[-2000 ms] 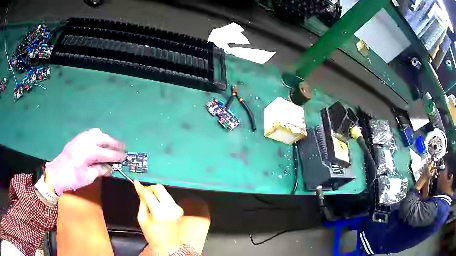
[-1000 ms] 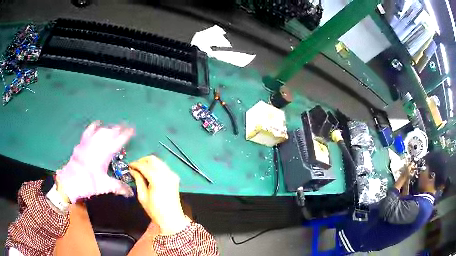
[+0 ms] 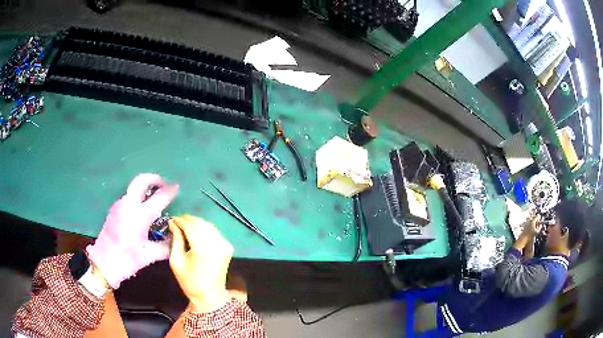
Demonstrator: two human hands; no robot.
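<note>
My left hand, in a pink-white glove, holds a small circuit board above the bench's front edge. My right hand, yellow-orange in look, has its thumb and index finger at the board's right side. Both hands cover most of the board, so its face is largely hidden. The tweezers lie on the green mat to the right of my hands. Another circuit board lies on the mat beside the open cutters with black and orange handles.
A long black slotted rack lies at the back left, beside heaped boards. A white-yellow block, a dark soldering station and bagged parts stand to the right. A green post rises behind. A person sits at far right.
The tweezers went from my right hand onto the mat. The board is now lifted between both hands, and my right fingers hold its side. The view has shifted, moving bench items leftward.
</note>
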